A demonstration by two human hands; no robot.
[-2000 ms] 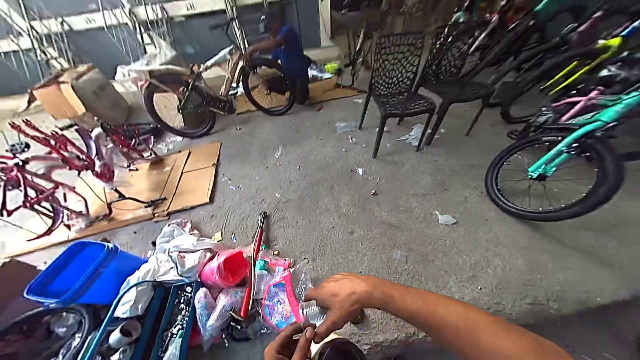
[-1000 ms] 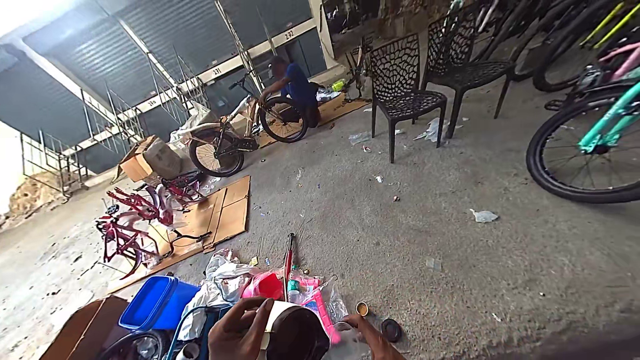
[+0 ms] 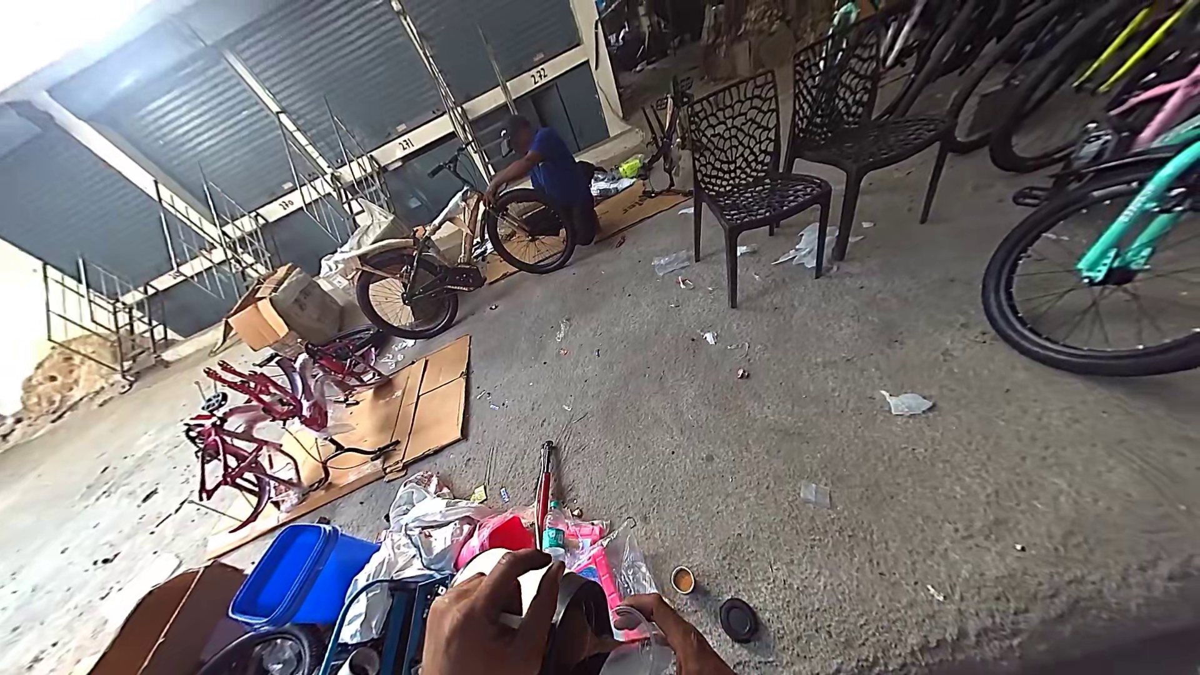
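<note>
My left hand (image 3: 487,619) is closed around a white cylindrical container (image 3: 530,586) with a dark round part facing right, at the bottom centre. Close beside it, my right hand (image 3: 675,637) holds a clear plastic cup-like piece (image 3: 637,647), partly cut off by the lower edge. A black round lid (image 3: 739,619) lies on the concrete to the right, near a small round cup (image 3: 682,579) with orange-brown inside. Beyond my hands are a pink container (image 3: 497,534), a small bottle (image 3: 554,530), pink packaging in clear plastic (image 3: 605,572) and a red-handled tool (image 3: 544,483).
At lower left are a blue bin (image 3: 286,577) and a blue metal frame (image 3: 398,619). Red bicycle frames (image 3: 248,459) lie on cardboard (image 3: 441,398). A person (image 3: 558,178) kneels by a bicycle (image 3: 408,286). Black chairs (image 3: 759,197) and a teal bicycle (image 3: 1139,225) stand right.
My hands have moved apart from their close position two seconds ago, and my left hand now grips the white container. The view has tilted and shifted.
</note>
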